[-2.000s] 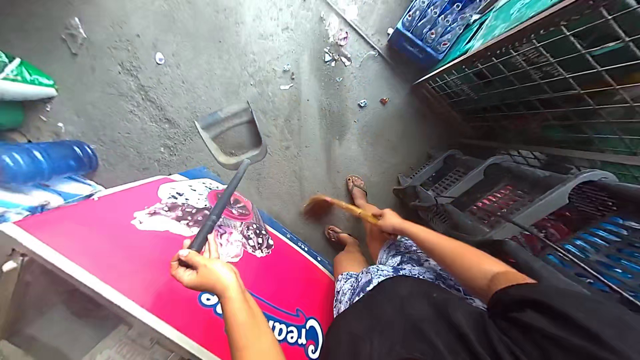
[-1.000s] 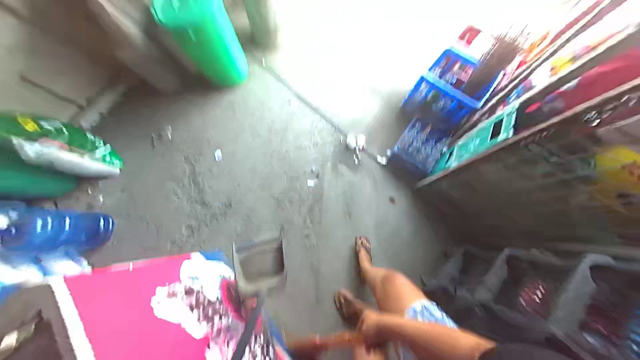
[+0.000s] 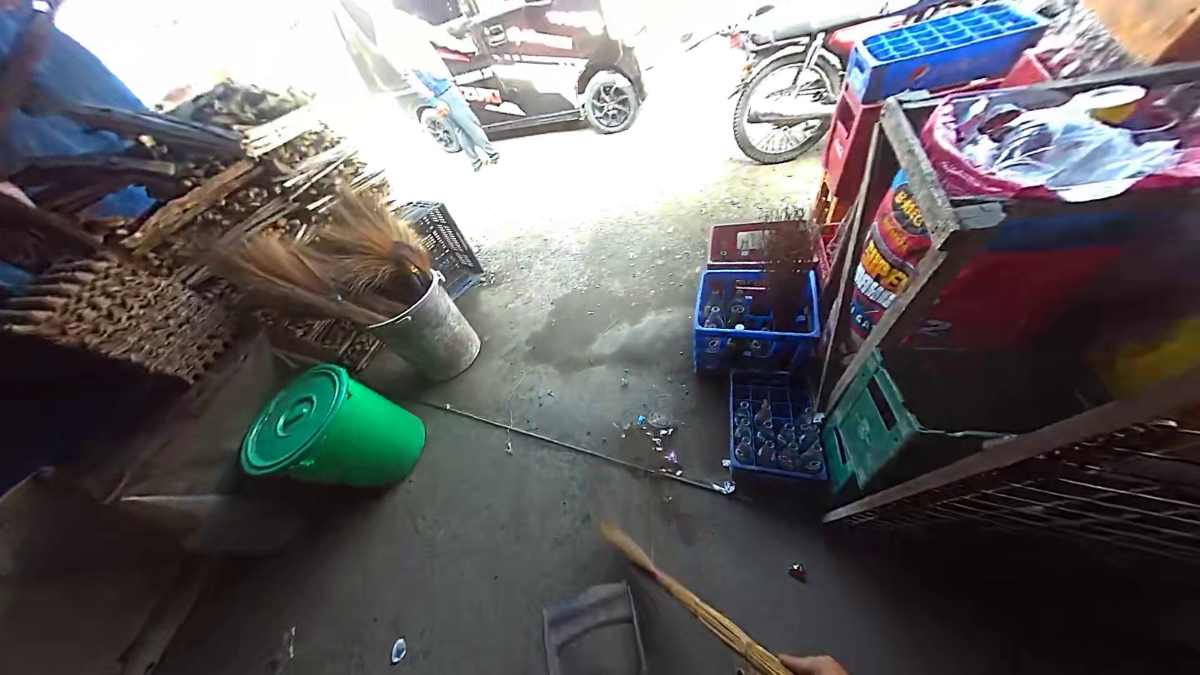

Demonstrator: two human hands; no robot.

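Observation:
At the bottom edge my right hand (image 3: 814,665) grips the handle of a broom (image 3: 708,614), whose straw-coloured head points up and left over the concrete floor. Just left of the broom lies the grey pan of a dustpan (image 3: 593,630); its handle is out of the frame, as is my left hand. Bits of litter (image 3: 656,427) are scattered ahead on the floor, some beside a thin rod (image 3: 572,446). A small dark scrap (image 3: 797,572) lies right of the broom, and a pale scrap (image 3: 398,650) lies left of the dustpan.
A lidded green bucket (image 3: 361,431) and a metal pail (image 3: 436,333) holding brooms stand at left. Blue crates of bottles (image 3: 776,473) and a wood-framed rack (image 3: 923,450) line the right. A person (image 3: 459,108), a vehicle (image 3: 534,56) and a motorcycle (image 3: 792,89) are outside.
The view has swung up toward the bright opening. My left hand, seen on the dustpan handle two seconds ago, is out of view, and my legs no longer show.

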